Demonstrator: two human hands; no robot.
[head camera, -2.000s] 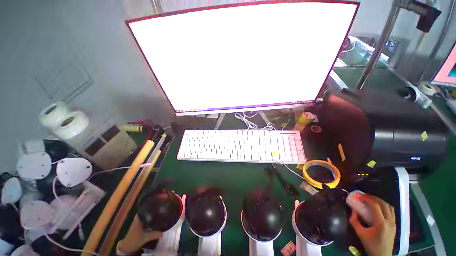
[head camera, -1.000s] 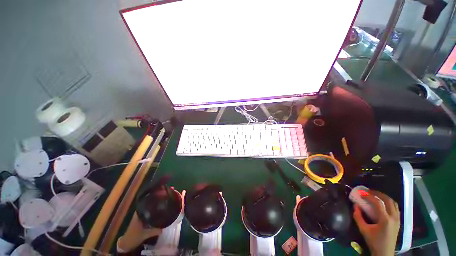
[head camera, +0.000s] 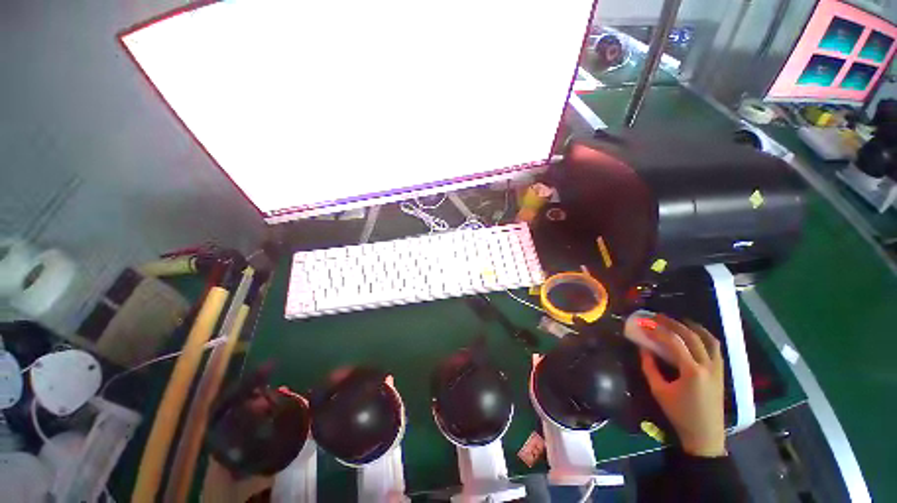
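Observation:
Several bullet security cameras with black round fronts and white arms stand in a row along the bench's front edge; the leftmost and the rightmost end the row. My right hand is closed over the pale computer mouse, right of the rightmost camera. My left hand is low at the left, mostly hidden behind the leftmost camera; its fingers seem to be around that camera's underside. The large monitor glows plain white.
A white keyboard lies below the monitor. A yellow tape roll is left of the mouse. A black rounded box stands at the right. Long yellow strips and piled white-based cameras are at the left. Another screen shows four pictures.
The view has turned to the right, so the bench things sit further left in the picture and more of the far right screen shows. My right hand stays on the mouse.

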